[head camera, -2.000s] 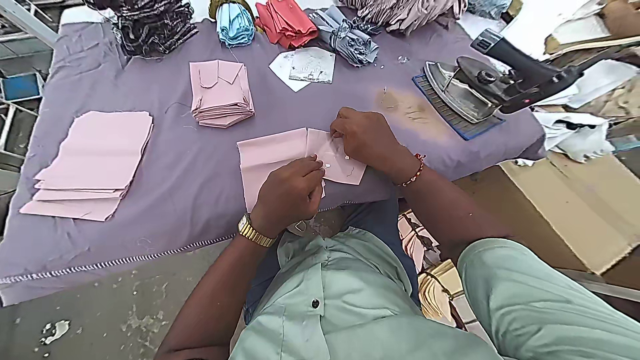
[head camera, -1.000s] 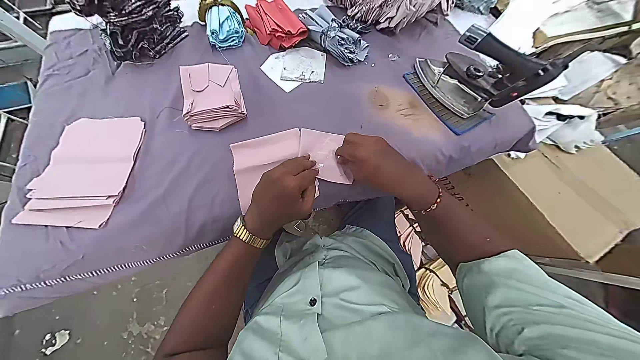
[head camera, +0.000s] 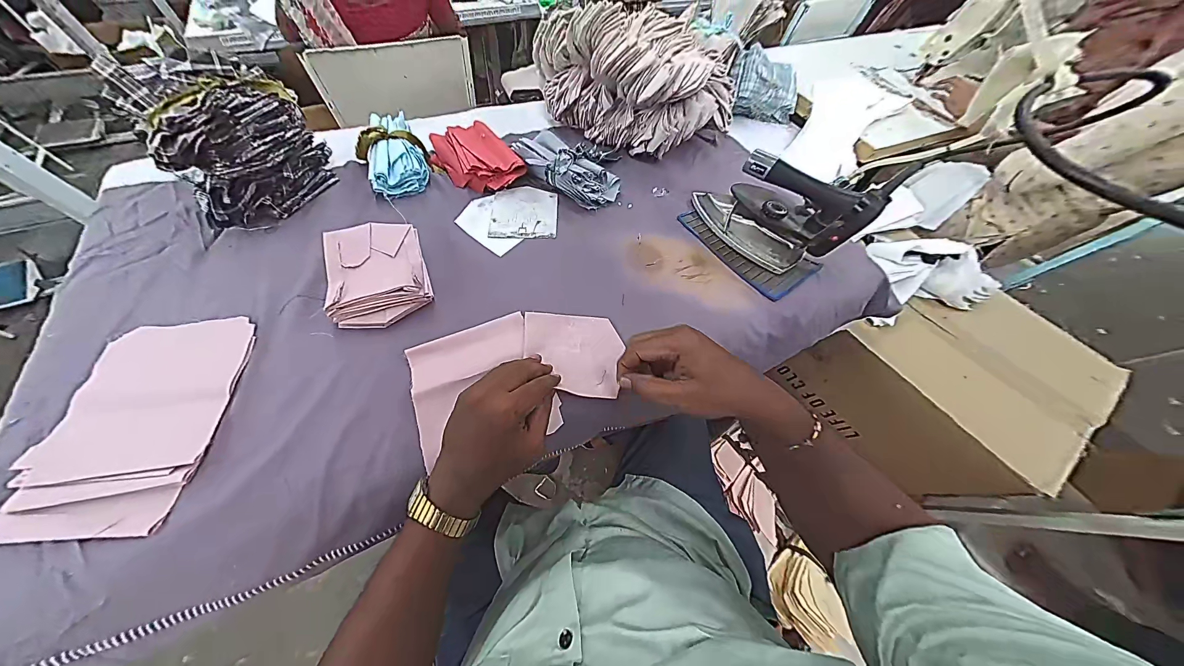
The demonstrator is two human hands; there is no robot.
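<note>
Two adjoining pink fabric pieces lie near the front edge of the cloth-covered table: a larger folded piece (head camera: pixel 462 361) at left and a smaller one with angled corners (head camera: pixel 575 351) at right. My left hand (head camera: pixel 499 416) pinches the lower edge where they meet. My right hand (head camera: pixel 680 370) pinches the right edge of the smaller piece between thumb and finger. Behind them sits a stack of folded pink pieces (head camera: pixel 377 282), the top one showing a pointed flap. A pile of flat pink fabric (head camera: pixel 139 416) lies at far left.
A clothes iron (head camera: pixel 763 222) rests on its blue-edged pad at right. Toward the back are dark bundled fabric (head camera: pixel 240 148), light blue (head camera: pixel 398 162), red (head camera: pixel 478 155) and grey (head camera: pixel 566 168) bundles, and white card pieces (head camera: pixel 523 215). A cardboard box (head camera: pixel 980 388) stands right of the table.
The right hand has moved a little to the right along the smaller pink piece, uncovering more of it. The left hand stays at the join. The view has tilted up.
</note>
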